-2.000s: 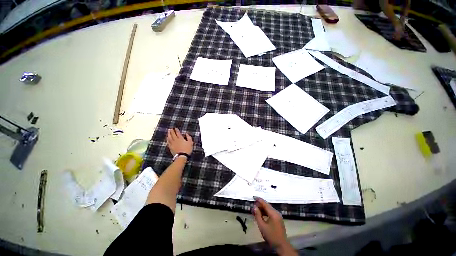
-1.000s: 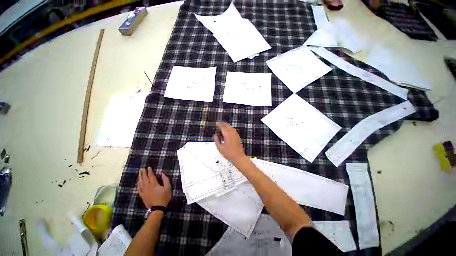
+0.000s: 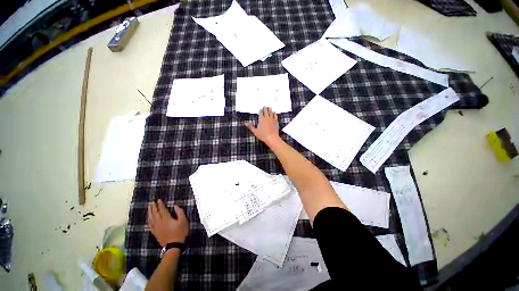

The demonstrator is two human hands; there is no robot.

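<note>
Dark plaid cloth lies flat under white paper pattern pieces. My right hand rests with spread fingers at the lower edge of a square pattern piece, fingertips on or at its edge. Another square piece lies to its left. My left hand lies flat on the cloth near its left edge, fingers apart. A large pointed pattern piece lies between my hands, overlapping other pieces. My right forearm covers part of a long panel pattern. No pin can be made out.
Two square pieces and a curved band lie to the right. A short straight strip is at the lower right. A wooden ruler, a grey block, a yellow roll and a yellow box are on the table.
My right hand has moved from the near edge, over the pointed piece, and forward to the square piece. My left hand stays flat on the cloth, now lower at the left. The view has shifted.
</note>
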